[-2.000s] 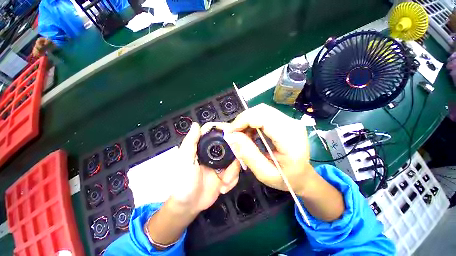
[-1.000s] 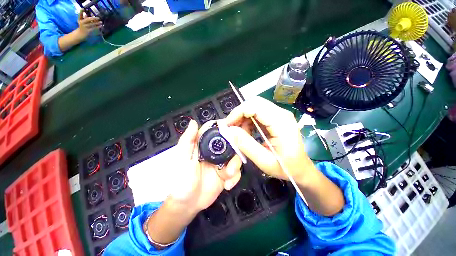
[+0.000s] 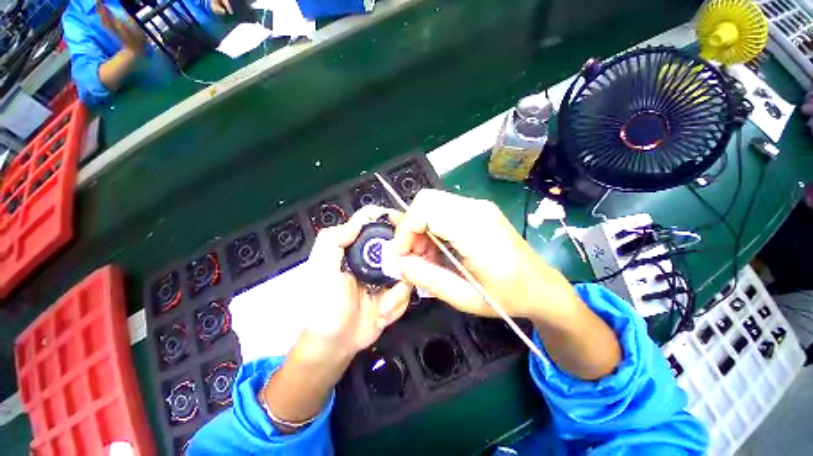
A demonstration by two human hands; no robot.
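Note:
My left hand (image 3: 343, 289) holds a round black unit (image 3: 368, 254) with a ringed centre, over the black foam tray (image 3: 294, 200). My right hand (image 3: 463, 254) is at the unit's right side, its fingertips touching the unit's face. A long thin tan stick (image 3: 477, 283) lies through the right hand's fingers, slanting down to the sleeve. Whether a small white cloth is between the right fingertips is hard to tell. A flat white sheet (image 3: 272, 312) lies on the tray, partly hidden by my left hand.
A red tray (image 3: 80, 356) is at left, another (image 3: 40, 196) beyond it. A bottle (image 3: 520, 138) stands beside a black fan (image 3: 644, 129), with a yellow fan (image 3: 731, 31) behind. A power strip (image 3: 631, 263) and white parts tray (image 3: 744, 374) are at right. Another person's blue sleeve (image 3: 85, 58) shows upper left.
The unit and both hands have shifted slightly left. My right fingertips have moved onto the unit's face. The stick's upper end has swung left. The other person's hands have moved.

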